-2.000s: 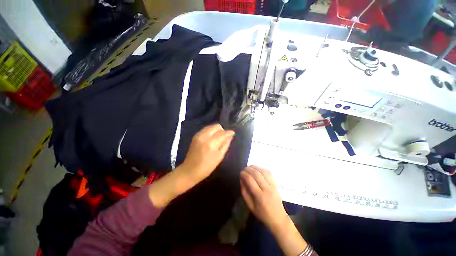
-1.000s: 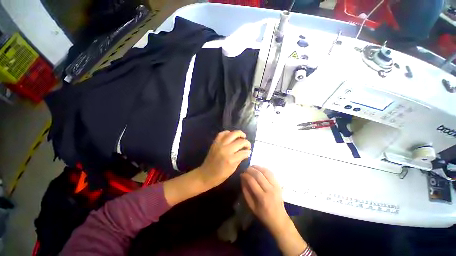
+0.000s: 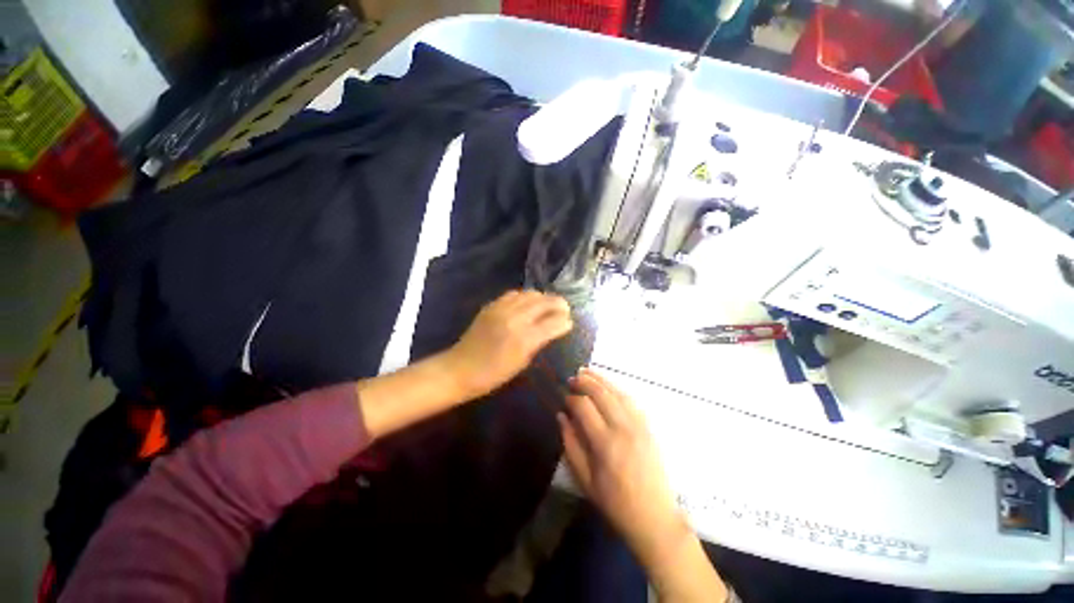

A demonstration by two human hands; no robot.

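Black fabric panels (image 3: 318, 247) lie to the left of the needle and hang over the table's front edge. My left hand (image 3: 512, 338) pinches the fabric just in front of the presser foot and needle (image 3: 612, 269). My right hand (image 3: 607, 442) holds the fabric's right edge between its fingertips, nearer to me. The fingertips of both hands are partly hidden in the dark cloth. The fabric edge runs up to the presser foot of the white sewing machine (image 3: 919, 283).
Red-handled snips (image 3: 742, 333) and narrow dark strips (image 3: 810, 363) lie right of the needle on the white table (image 3: 754, 471). A crumpled black pile is at lower left. Yellow (image 3: 41, 112) and red (image 3: 73, 165) crates stand far left. A person (image 3: 983, 65) is partly visible at upper right.
My left hand has moved up and left, nearer the needle, apart from my right hand. The left panels have shifted left, and the white gap between them is wider. The view has shifted slightly.
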